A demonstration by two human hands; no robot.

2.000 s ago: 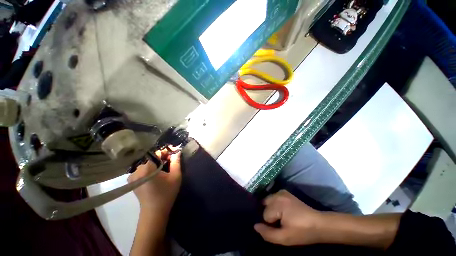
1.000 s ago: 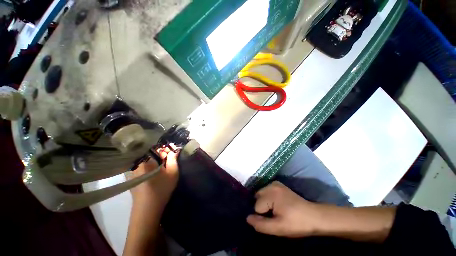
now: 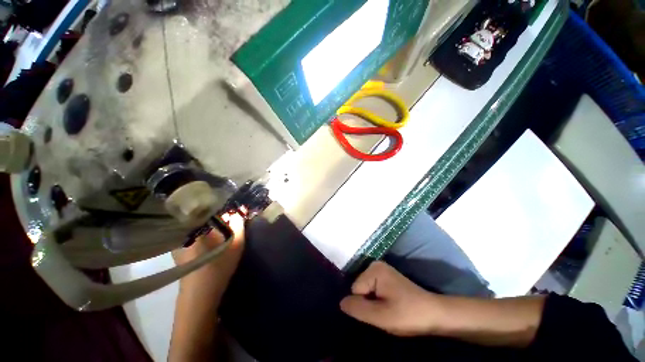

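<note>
A black fabric piece [image 3: 283, 283] runs from the needle area of the sewing machine [image 3: 205, 92] down over the table's front edge. My left hand [image 3: 216, 247] is beside the presser foot area at the fabric's left; the machine partly hides its fingertips, so its hold cannot be told. My right hand [image 3: 382, 297] is closed on the fabric's right edge near the table edge. The needle itself is hidden by the machine head and glare.
Snips with yellow and red loops [image 3: 368, 138] lie on the machine bed. A black case with a white figure [image 3: 481, 44] lies beyond them. A white board [image 3: 520, 212] is right of my lap. A blue crate [image 3: 601, 71] stands at the upper right. Dark maroon cloth [image 3: 64, 318] hangs at the lower left.
My right hand has moved a little left and toward the machine with the fabric edge. My left hand has shifted slightly left and stays by the needle area. The camera view has shifted slightly.
</note>
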